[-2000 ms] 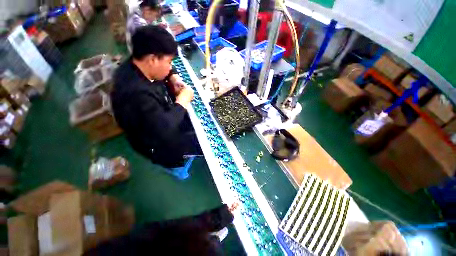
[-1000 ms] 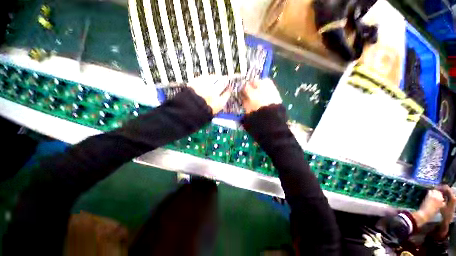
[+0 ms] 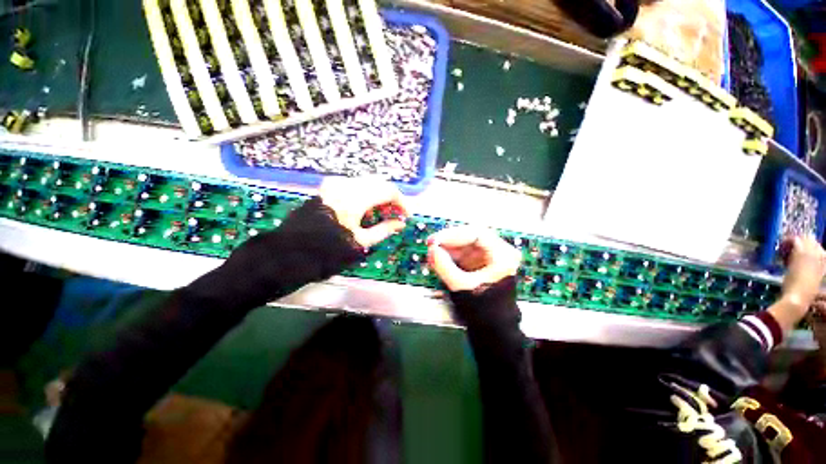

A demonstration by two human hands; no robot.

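A row of green circuit boards (image 3: 598, 276) crowded with small parts lies along the metal-railed conveyor. My left hand (image 3: 367, 210) is over the boards at the centre, fingers curled, thumb and fingertips close together. My right hand (image 3: 473, 258) is just to its right over the boards, also with fingertips pinched. Any small part between the fingertips is too small to tell. Behind my left hand is a blue bin (image 3: 435, 109) of small grey-white components. A white tray (image 3: 272, 63) with rows of dark and yellow parts rests on the bin's left part.
A white sheet (image 3: 648, 163) with yellow-and-black blocks (image 3: 675, 77) along its far edge lies at right. Behind it is a blue bin (image 3: 786, 68) of dark parts. At the far right, another person's hand (image 3: 801, 267) is by a small blue bin (image 3: 799, 213). Loose pieces (image 3: 536, 113) lie on the bench.
The view first turned from the line and a seated worker to the bench. Both my hands have since moved from the blue bin of grey-white components down over the boards.
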